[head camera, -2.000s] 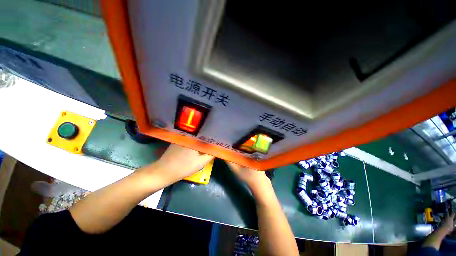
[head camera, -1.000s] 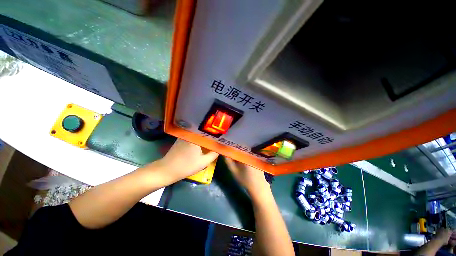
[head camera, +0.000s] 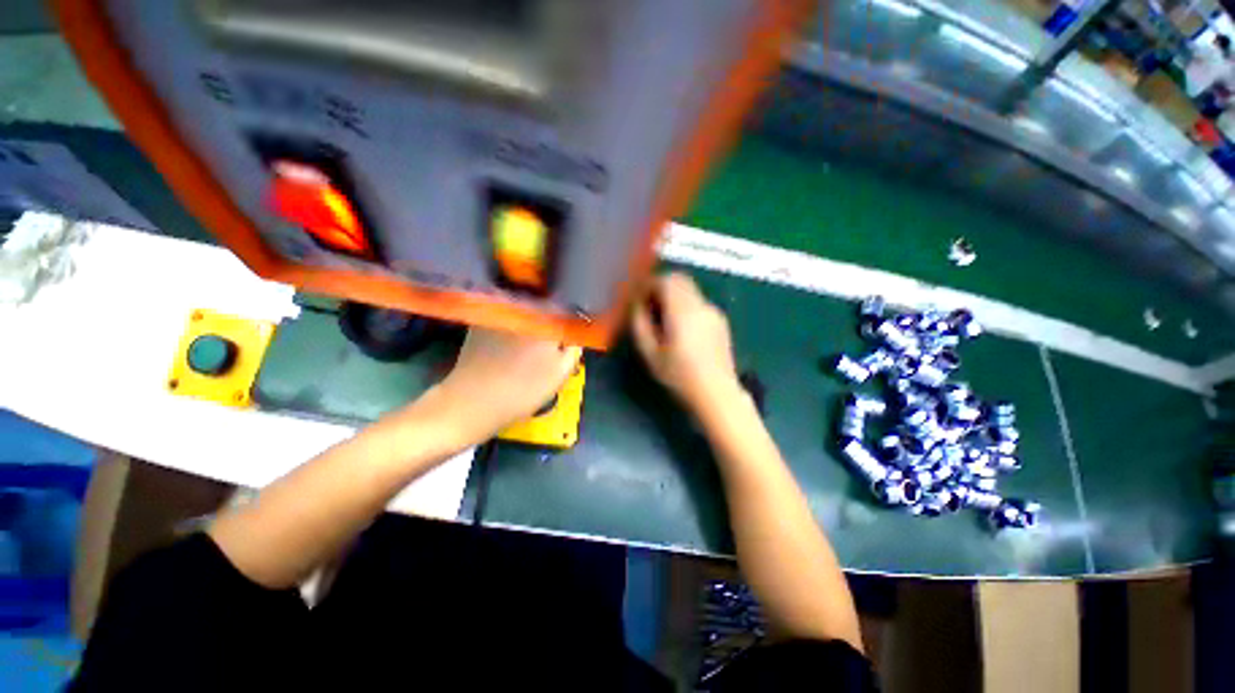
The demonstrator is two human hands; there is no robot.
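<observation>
My left hand (head camera: 508,385) reaches under the control box's lower edge, over the right yellow button box (head camera: 553,421). Its fingers are partly hidden and what they hold does not show. My right hand (head camera: 685,339) is just right of the control box, above the green bench, with its fingers curled. A dark spot shows at its fingertips, too blurred to tell if it is a part. Silver metal cylindrical parts (head camera: 935,420) lie heaped on the bench to the right. The black round cup of the press fixture (head camera: 385,329) shows partly below the control box.
The control box (head camera: 420,176) with two lit switches fills the upper left. The left yellow button box (head camera: 221,358) stands by the white sheet (head camera: 122,311). A green conveyor belt (head camera: 867,203) with a few small white pieces runs behind. Open boxes (head camera: 1025,634) stand below the bench.
The view has turned, so the control box appears further left and more conveyor shows. My right hand has come out from behind the control box, away from my left hand.
</observation>
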